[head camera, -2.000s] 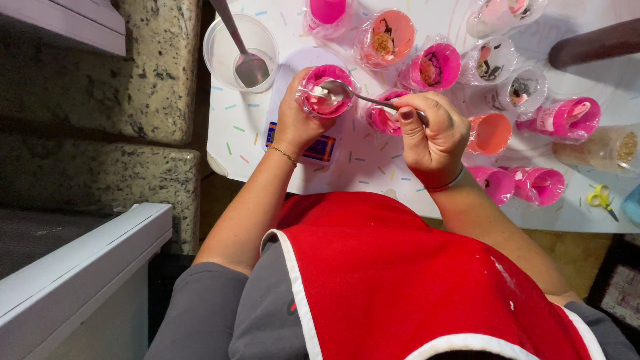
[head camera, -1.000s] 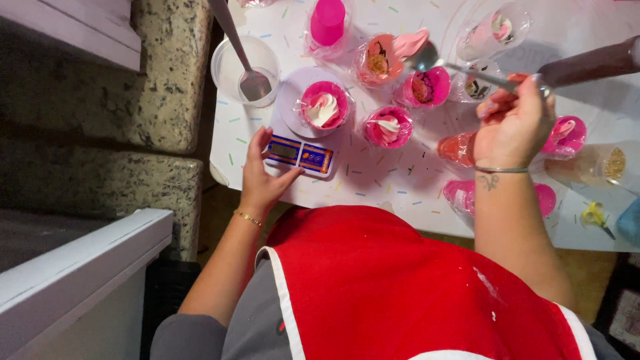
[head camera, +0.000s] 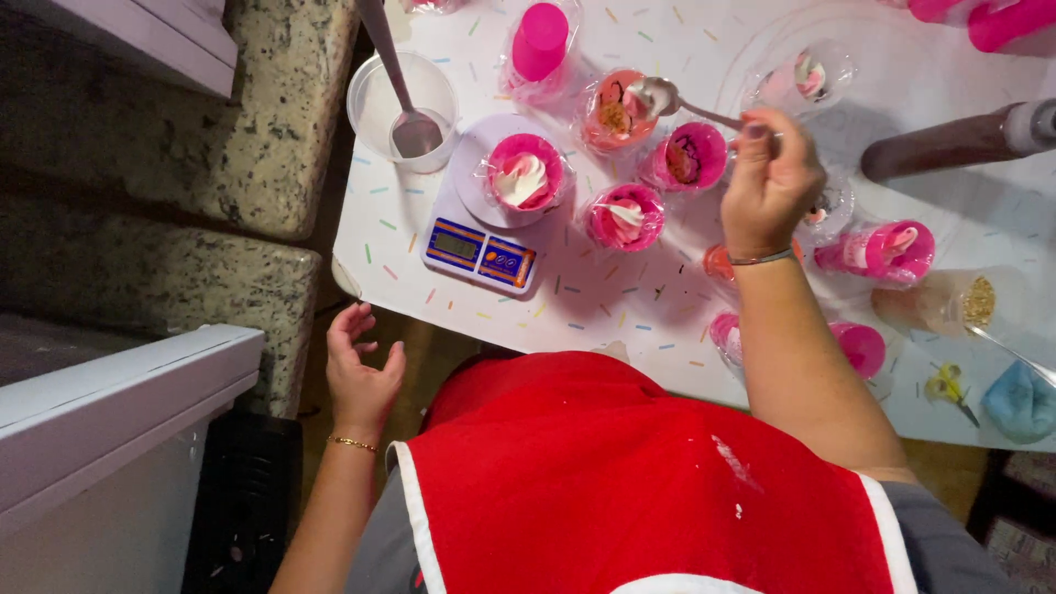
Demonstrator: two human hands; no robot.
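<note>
My right hand grips the handle of a metal spoon. Pink and white cream clings to its bowl, which is over an orange cup with brown crumbs inside. Free of any object, my left hand hangs off the table's front edge, fingers apart. On the white digital kitchen scale stands a pink cup in clear plastic wrap, with a white and pink swirl. Right of it are another pink cup with a swirl and a pink cup with dark streaks and crumbs.
A clear plastic tub holding a spatula is at the table's left. More wrapped cups, a dark-filled bottle, a container of crumbs, yellow scissors and a blue cloth-like item lie to the right. Stone steps or slabs border the left.
My left hand has let go of the pink cup, touched the scale's front, then drawn back off the table. The cup now rests on the scale. My right hand has moved the spoon away from that cup.
</note>
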